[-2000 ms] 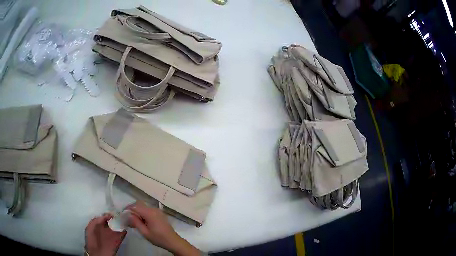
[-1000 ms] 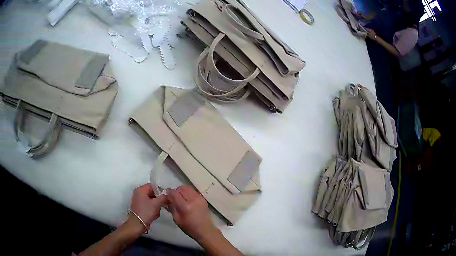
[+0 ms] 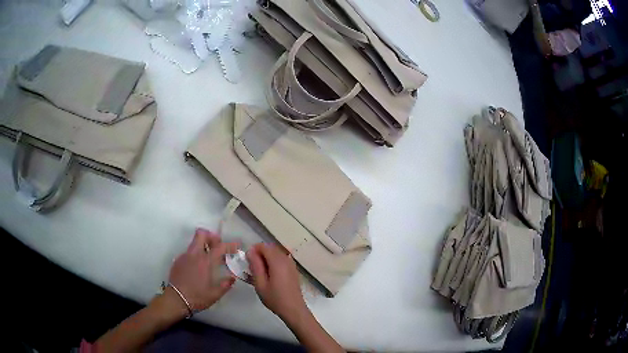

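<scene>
A beige tote bag [image 3: 296,179] lies folded flat in front of me, with a grey patch at each end of its panel. One handle [image 3: 229,215] runs from its near edge towards my hands. A small white paper piece [image 3: 238,265] is between my hands at the handle. My left hand [image 3: 202,270] is beside it with fingers spread; whether it touches the paper or handle is unclear. My right hand [image 3: 273,276] pinches the white piece between thumb and fingers. The fingers hide part of the handle.
Another folded bag [image 3: 82,114] lies at the left. A bag stack [image 3: 344,69] lies beyond the middle bag, and further stacks [image 3: 492,234] are at the right. A clear plastic bag [image 3: 206,21] with white scalloped pieces and a tape roll [image 3: 428,9] are at the far side.
The view has swung, shifting the bags in the picture. Since a second ago, my left fingers have spread and the white piece shows more clearly between my hands.
</scene>
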